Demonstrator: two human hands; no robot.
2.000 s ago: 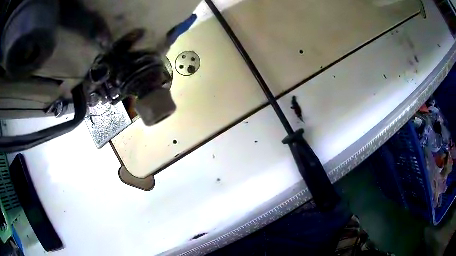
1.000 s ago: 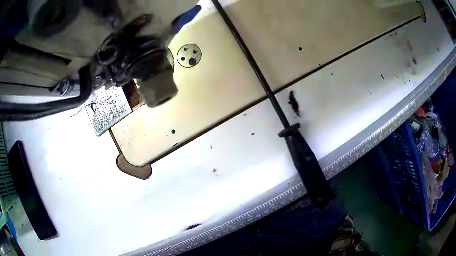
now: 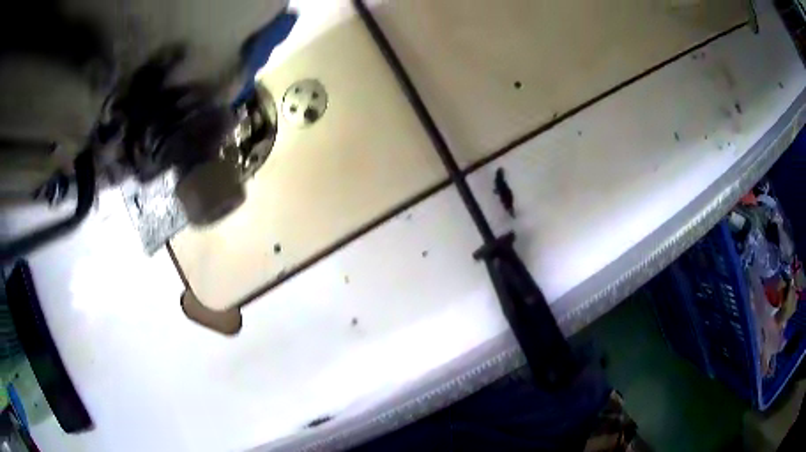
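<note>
A long screwdriver (image 3: 523, 309) lies across the cream machine bed (image 3: 389, 159) and the white table, its black handle over the table's front edge and its thin dark shaft running up past the top of the picture. The sewing machine head (image 3: 203, 35) is at the upper left, blurred, with a dark metal cluster (image 3: 146, 115) and a grey-brown stub (image 3: 210, 192) low on it. A square silver plate (image 3: 155, 216) is partly hidden behind the stub. Neither of my hands is in view.
A white table (image 3: 292, 371) has a curved, ruler-marked front edge. A black strip (image 3: 44, 353) lies at left. A small dark object (image 3: 504, 192) lies beside the screwdriver shaft. A blue basket (image 3: 707, 300) with scraps stands below at right.
The camera view has shifted, so the bed and screwdriver sit further left in the picture. A round metal part beside the dark cluster shows more. The screwdriver still lies across the bed.
</note>
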